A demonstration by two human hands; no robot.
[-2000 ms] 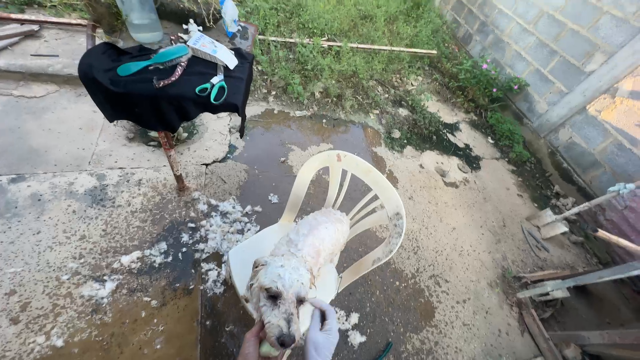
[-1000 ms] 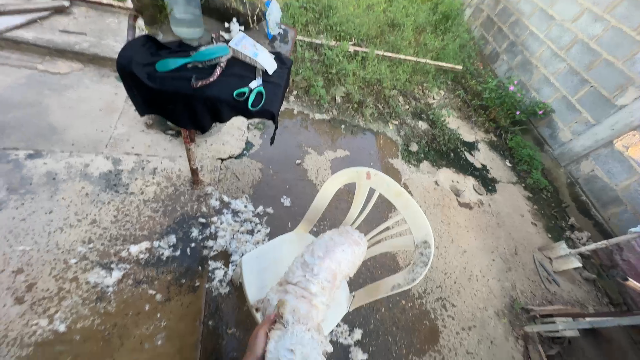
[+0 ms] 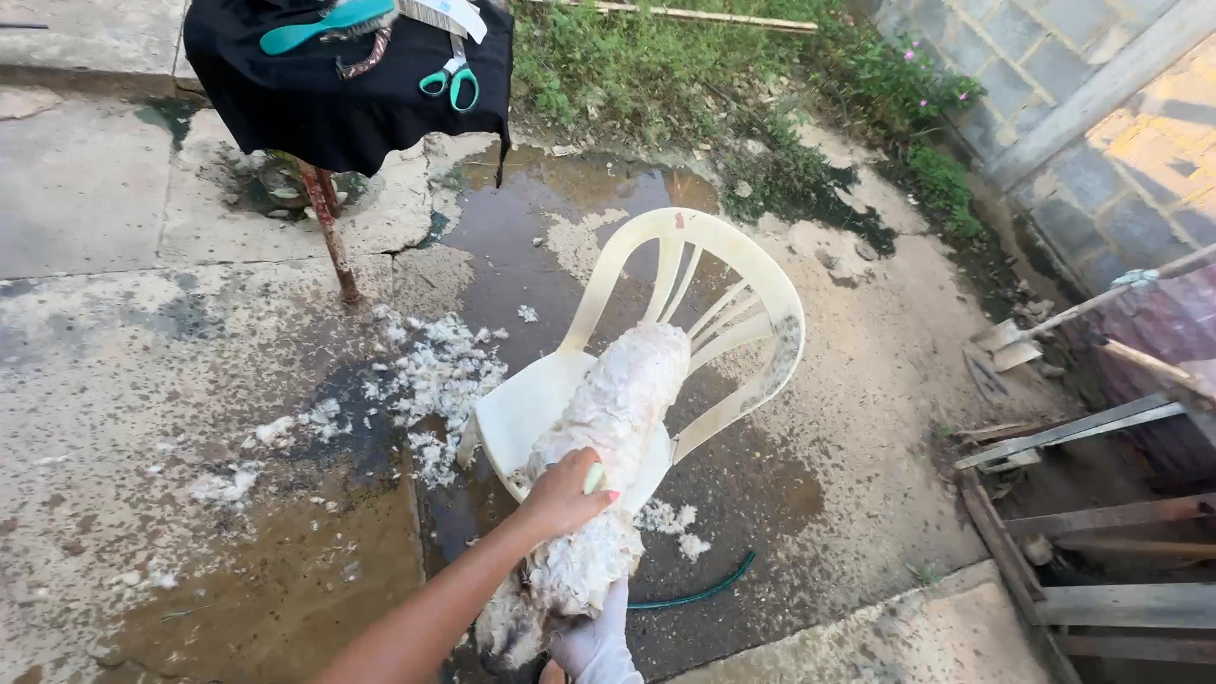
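Note:
A wet white dog point(image 3: 617, 394) with clumpy, clipped fur stands on a white plastic armchair point(image 3: 532, 404), its head low at the bottom of the view. My left hand point(image 3: 567, 494), bare with pink nails, presses on the dog's back behind the neck and grips a small pale green bar point(image 3: 594, 478), apparently soap. Under the dog's neck, beside its head, is my right hand point(image 3: 598, 641) in a white glove; its fingers are largely hidden. A teal brush point(image 3: 328, 27), a comb point(image 3: 442, 13), a patterned collar-like band point(image 3: 366, 59) and teal-handled scissors point(image 3: 451, 84) lie on a black cloth point(image 3: 313, 100).
The cloth covers a stand with rusty legs point(image 3: 328, 228). Clumps of white fur point(image 3: 442, 380) litter the wet concrete left of the chair. A green hose point(image 3: 698, 594) lies at the lower right. Wooden frames point(image 3: 1121, 608) stand at the right, below a block wall point(image 3: 1031, 76).
Two seconds ago both hands were at the dog's face, which looked up toward me; its head is now lowered. My left hand has moved onto its back, with the pale green bar now visible.

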